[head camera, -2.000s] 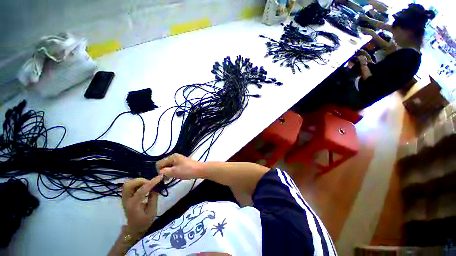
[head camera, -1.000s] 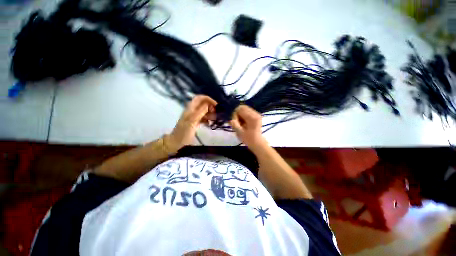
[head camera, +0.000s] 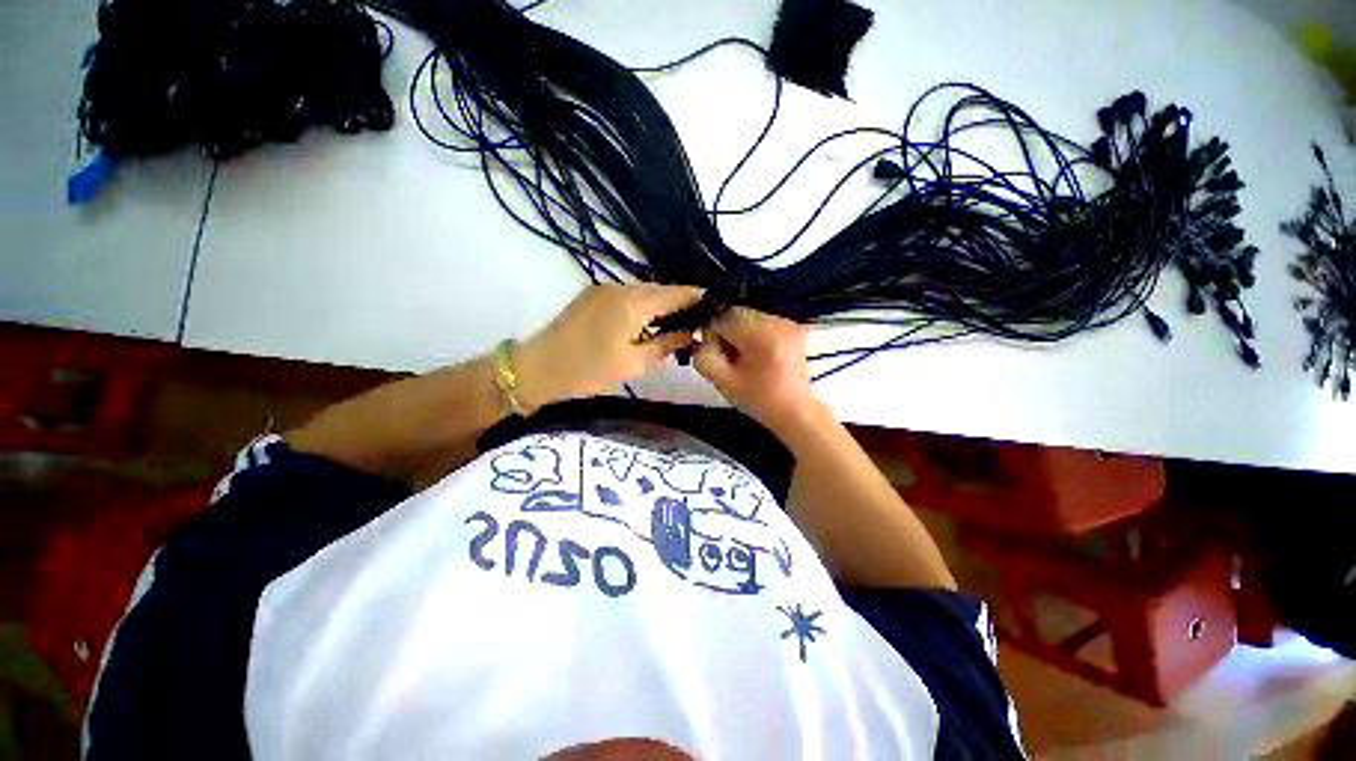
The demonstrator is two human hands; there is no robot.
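Note:
A wide hank of thin black cables sweeps across the white table, with small dark connector tips fanned at its right end. My left hand and my right hand meet at the hank's narrow middle by the table's front edge. My left hand holds a small black cable bunch at its fingertips. My right fingers are pinched against the same bunch; what exactly they grip is too small to tell. A small black square bunch lies above the hank, with single cables running near it.
A dense heap of black coils lies at the back left, with a blue piece beside it. Another bunch of connector ends is at the far right. Red stools stand below the table, which has a seam at left.
The view has swung from the right side down to the table in front. Since one second ago, my left hand has turned flatter over the small bunch, and both hands have stayed close together.

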